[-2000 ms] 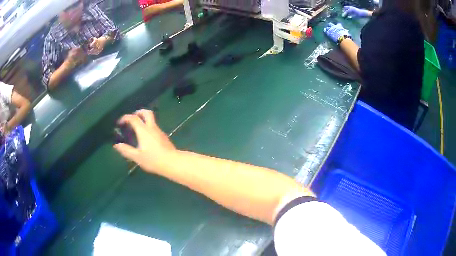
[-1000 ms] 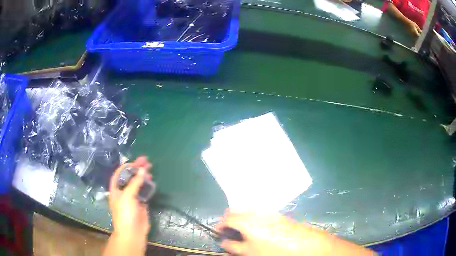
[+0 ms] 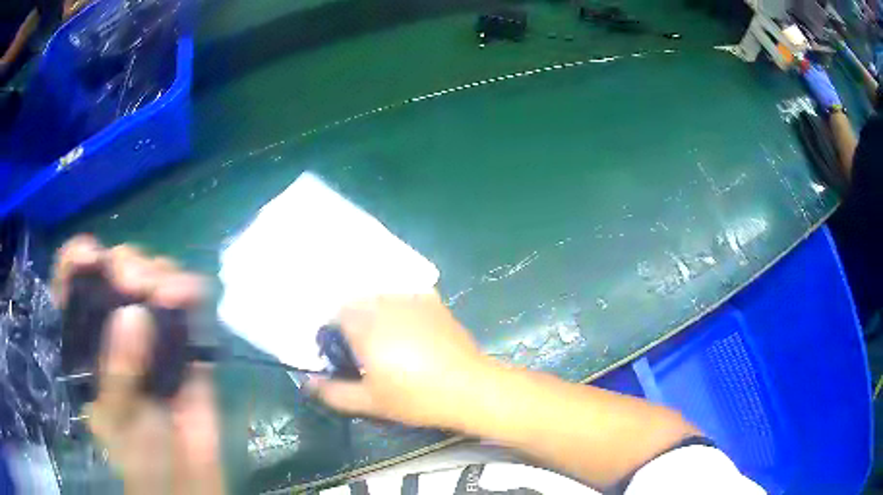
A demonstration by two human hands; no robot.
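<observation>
My left hand [image 3: 145, 338], blurred at the lower left, is closed around a black power adapter [image 3: 87, 314]. My right hand [image 3: 397, 358] grips a dark bundle [image 3: 336, 350], which looks like coiled adapter cable, near the lower middle. A thin dark cord runs between the two hands. A bright white stack [image 3: 315, 261] lies on the green surface behind and partly under my right hand. Crinkled clear bags [image 3: 29, 377] lie at the far left, partly hidden by my left hand.
A blue crate [image 3: 145, 145] with bagged goods stands at the upper left. Loose black adapters [image 3: 502, 26] lie on the dark strip at the top. A large blue bin [image 3: 794, 338] stands at the right below the table edge. Another worker's gloved hand [image 3: 821, 87] shows at the upper right.
The view has turned right, so the crate and white stack appear further left. My left hand now holds a black adapter up closer to the camera; my right hand lies over the white stack's near edge.
</observation>
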